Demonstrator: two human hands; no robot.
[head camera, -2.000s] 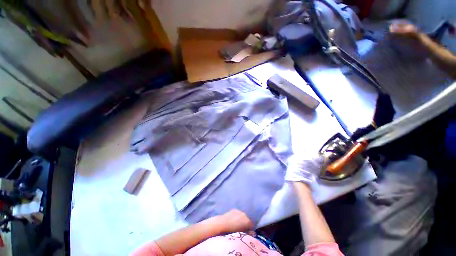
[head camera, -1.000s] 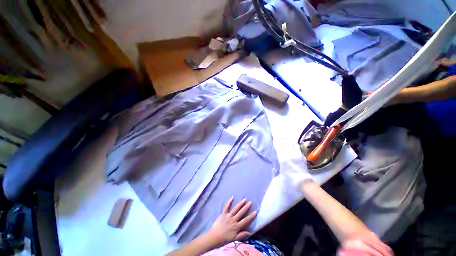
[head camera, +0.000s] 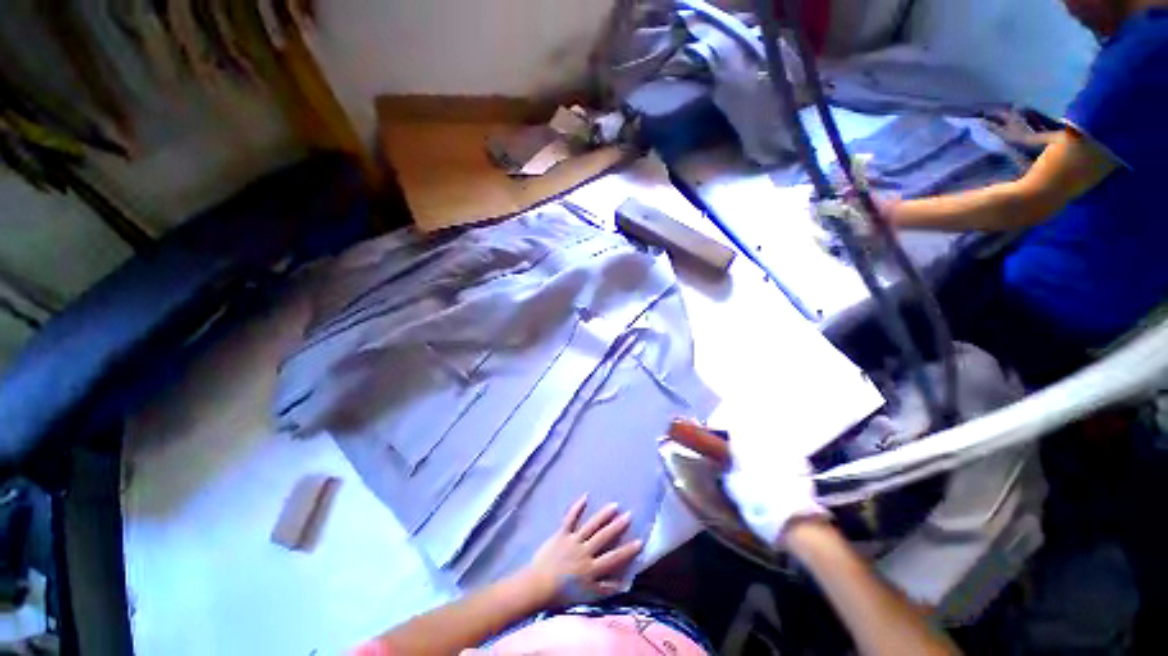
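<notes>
The mauve-grey garment piece [head camera: 512,372] lies spread on the white-covered table, with several long seam lines running across it. My left hand [head camera: 587,554] is bare and lies flat with fingers spread on the garment's near edge. My right hand [head camera: 765,484], in a white glove, is closed on the orange-brown handle of the steam iron [head camera: 699,472]. The iron is at the table's near edge, right of the garment's lower corner, tilted, its metal soleplate partly showing. Whether it touches the cloth I cannot tell. A whitish hose [head camera: 986,429] trails right from it.
A small block [head camera: 305,513] lies left on the table, a long block [head camera: 674,236] at the back right. Brown cardboard [head camera: 448,160] with scraps is behind. A dark-blue padded roll [head camera: 179,288] is at left. Black cords hang at right. A person in blue works at the right.
My gloved right hand has taken hold of the iron, lifted it from the table's right corner and brought it left and nearer. My left hand stays on the cloth. The cords have swung right.
</notes>
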